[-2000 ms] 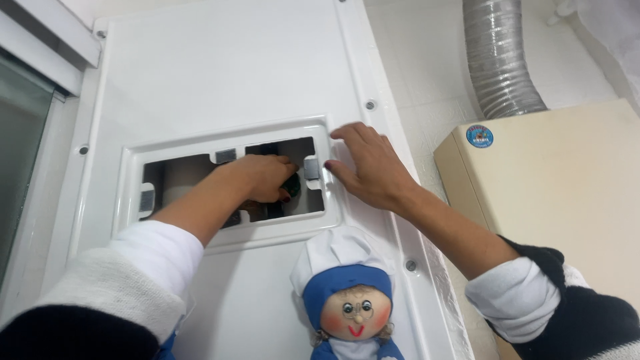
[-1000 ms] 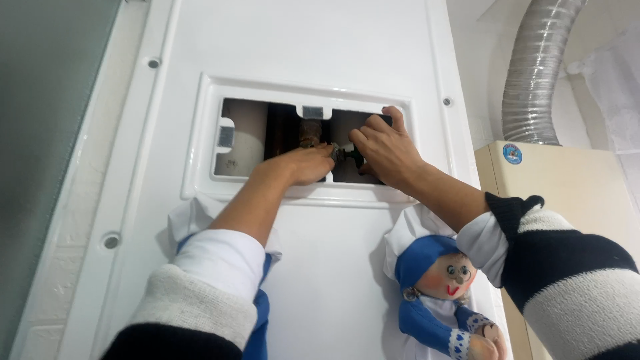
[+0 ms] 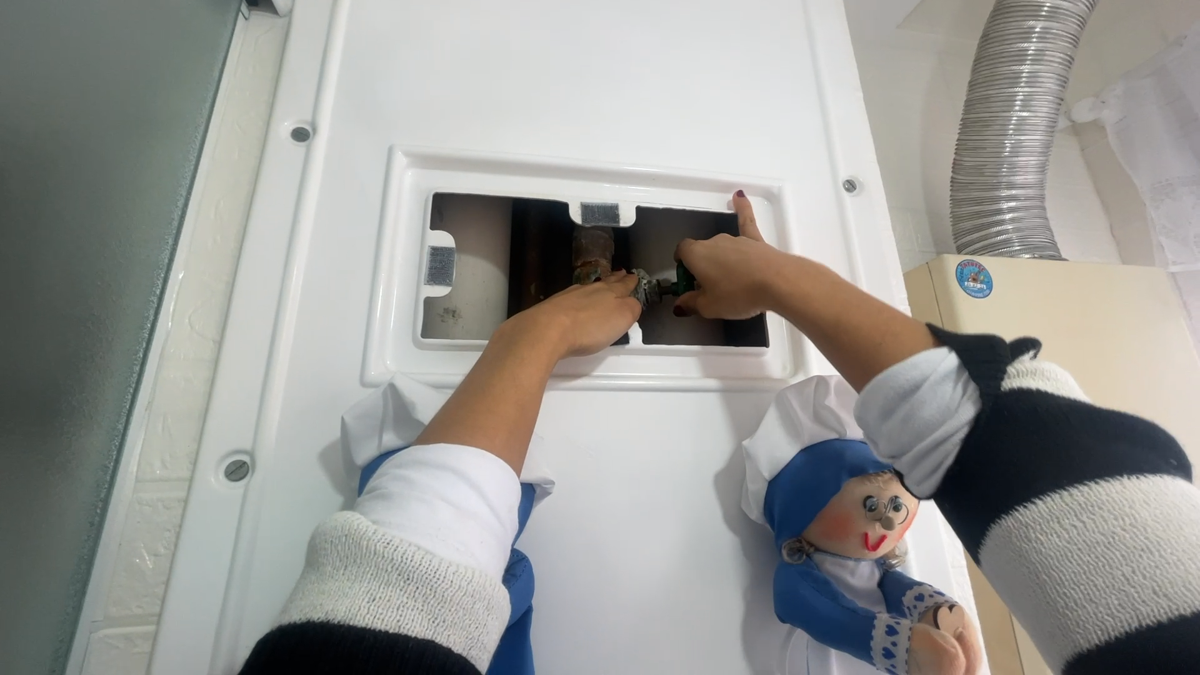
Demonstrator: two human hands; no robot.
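A white wall panel (image 3: 656, 450) has a rectangular opening, behind which a rusty pipe (image 3: 592, 248) and a valve (image 3: 647, 289) show. My right hand (image 3: 727, 272) grips the valve's dark green handwheel (image 3: 684, 277) at the opening's right side, its index finger pointing up past the frame's edge. Stretched over the lower middle of the opening, my left hand (image 3: 586, 314) rests against the pipe and valve body; its fingertips are partly hidden, and whether they close around anything does not show.
Hook-and-loop patches sit on tabs of the opening's frame (image 3: 581, 370). Below it hang a blue-and-white chef doll (image 3: 858, 516) and a second one (image 3: 394, 422), mostly behind my left arm. A cream appliance (image 3: 1078, 291) with a ribbed metal duct (image 3: 1012, 131) stands right; frosted glass (image 3: 94, 234) is left.
My right hand has gone from the opening's right rim onto the green handwheel. My left hand has shifted off the handwheel area to the pipe and valve body. The view has shifted.
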